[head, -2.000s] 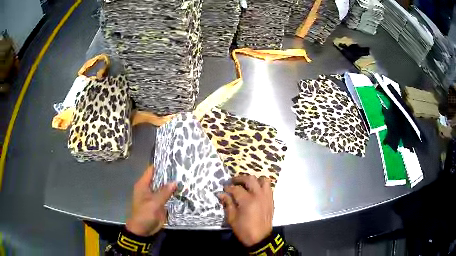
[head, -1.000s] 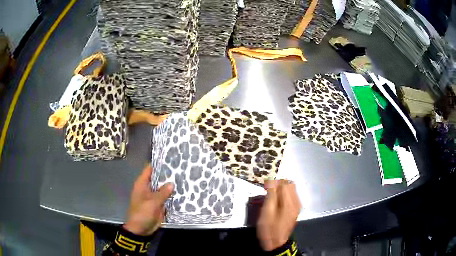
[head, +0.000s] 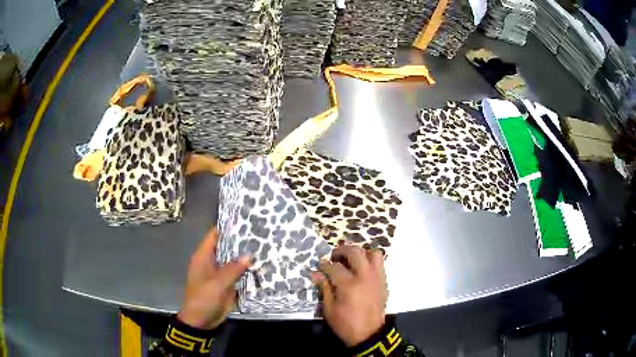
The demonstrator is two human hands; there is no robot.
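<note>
A bundle of cut pieces (head: 268,223) lies pale grey-white side up at the table's front edge. My left hand (head: 213,282) grips its left side, thumb on top. My right hand (head: 354,289) is at its right edge, fingers bent and pinching the top ply near the lower right corner. Turned-over panels (head: 349,202), tan and black leopard face up, lie to the right, partly under the bundle's edge. My right fingertips cover part of their lower end.
A small leopard stack (head: 139,164) stands left. Tall stacks (head: 213,84) and an orange strip (head: 314,129) lie behind the bundle. Loose leopard pieces (head: 464,157), green-and-white cards (head: 519,150) and black scraps (head: 554,167) are at right. The table's rounded edge (head: 432,303) is in front.
My right hand has moved back left from beyond the panels to the bundle's right edge and taken hold of the top ply. My left hand keeps its grip.
</note>
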